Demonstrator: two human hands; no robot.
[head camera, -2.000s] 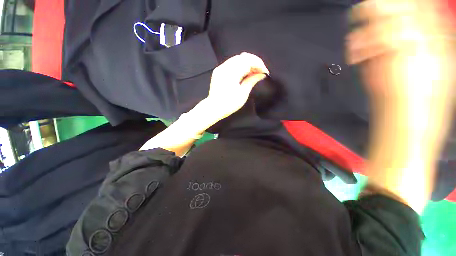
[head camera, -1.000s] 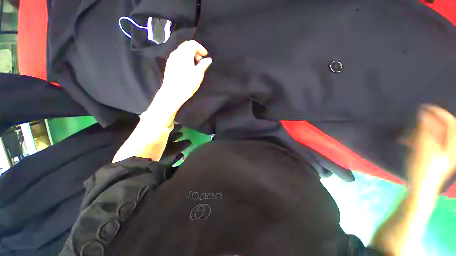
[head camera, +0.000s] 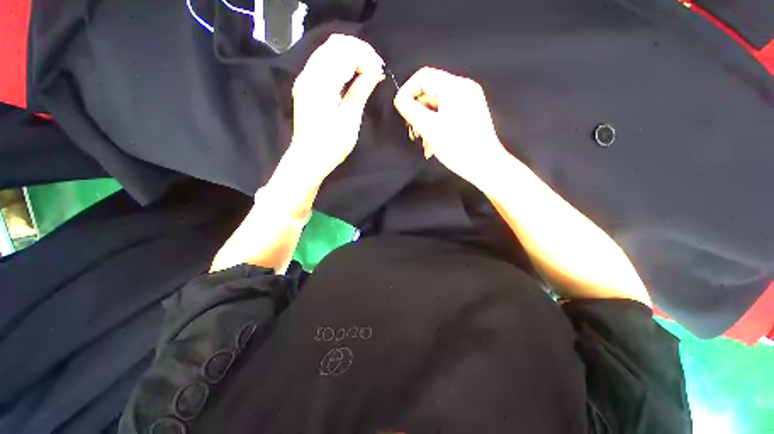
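Note:
A large dark coat (head camera: 526, 51) fills the table in front of me. My left hand (head camera: 339, 89) is over the coat, below the tag, its thumb and fingertips pinched together. My right hand (head camera: 445, 114) is just to its right, also pinched. A tiny thin dark sliver (head camera: 392, 80), perhaps a needle or thread, shows between the two sets of fingertips. I cannot tell exactly what each hand pinches. A round dark button (head camera: 604, 134) with a shiny rim lies on the coat to the right. A black and white tag (head camera: 280, 24) on a white string lies at the upper left.
Red cloth (head camera: 13, 63) shows at the left edge and in the right corners. More dark garments (head camera: 68, 314) hang at my lower left. Green floor (head camera: 76, 203) shows at the left and lower right. My black top (head camera: 441, 339) is close below the coat.
My right hand has come in from the far right and now meets my left hand. My left hand has moved up slightly. The coat's right part has shifted and now covers the red strip below it.

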